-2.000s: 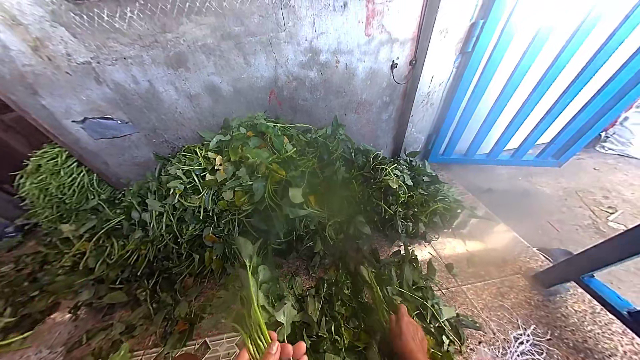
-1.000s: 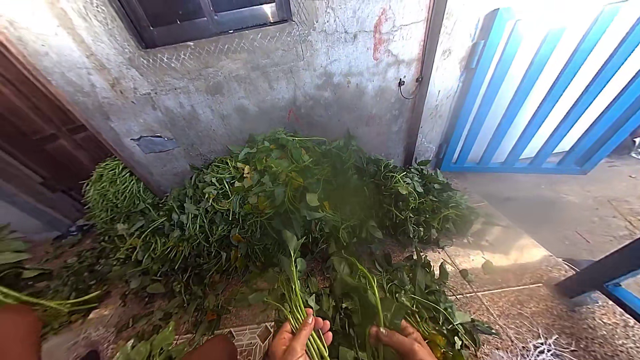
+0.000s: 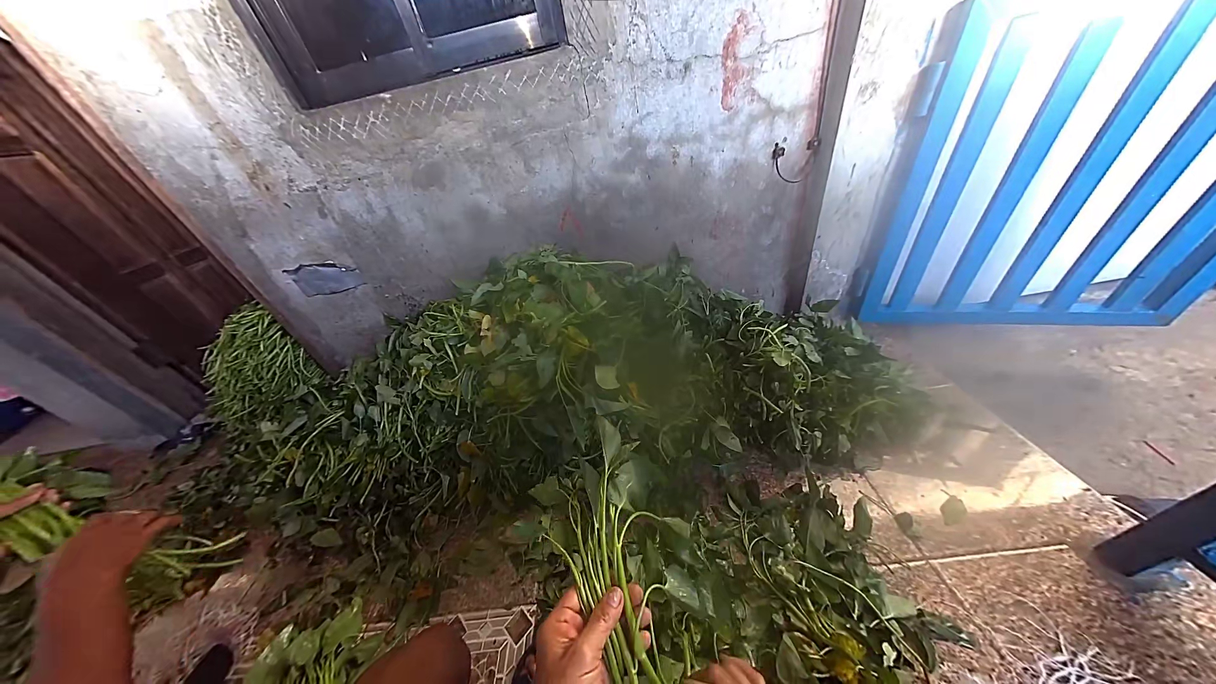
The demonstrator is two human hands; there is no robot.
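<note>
My left hand is closed around a bunch of long green leafy stems, held upright with the leaves pointing away from me. Low in the view, close to its right, only the knuckles of my right hand show; its fingers and anything in them are hidden at the frame's edge. Loose leafy greens lie on the floor beyond and right of my hands. Against the wall rises a large heap of leafy green stems, with a bundle of cut stems at its left end.
Another person's arm reaches over greens at the left. A small leafy bunch lies at the bottom. Around stand a concrete wall, a brown wooden door, a blue metal gate and a dark metal bar. White strings lie bottom right.
My left hand keeps hold of the stems. My right hand, earlier among the greens to the right, is now lower and mostly out of frame. The other person's arm shows more at left.
</note>
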